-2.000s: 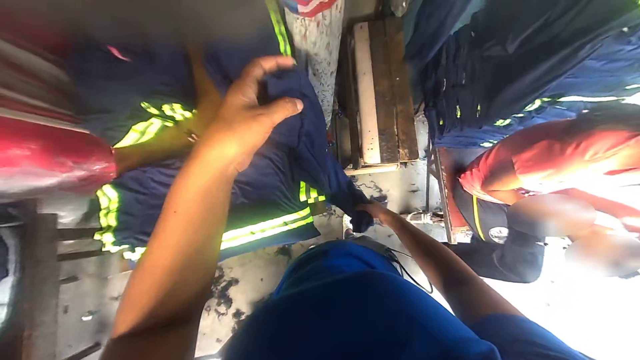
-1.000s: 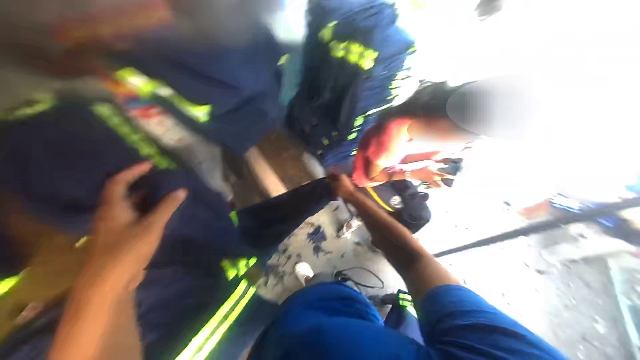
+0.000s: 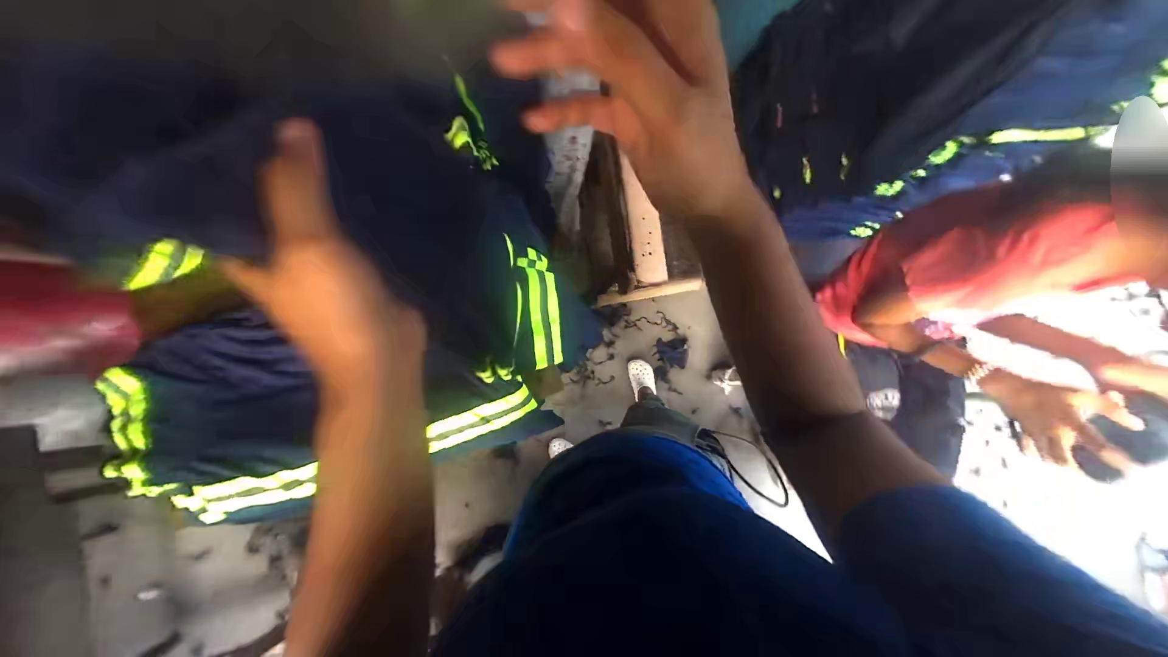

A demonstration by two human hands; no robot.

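A pile of navy garments (image 3: 392,182) with yellow-green reflective stripes fills the left and middle of the view. My left hand (image 3: 319,255), blurred, is over the pile with thumb and fingers apart and nothing seen between them; whether it touches the cloth I cannot tell. Raised at the top centre, my right hand (image 3: 630,91) has its fingers spread and holds nothing. A striped part of a navy garment (image 3: 538,310) hangs at the pile's right edge, below and to the left of my right hand.
A wooden bench or stand (image 3: 644,228) is behind my right wrist. At the right a person in a red shirt (image 3: 1004,246) works beside more dark striped garments (image 3: 876,109). Another person's red sleeve (image 3: 64,315) and arm reach onto the pile from the left. Scraps litter the floor (image 3: 620,356).
My right hand held a piece of navy cloth low at the centre right in both earlier frames; it has let go and is now raised at the top centre. The view has swung between frames.
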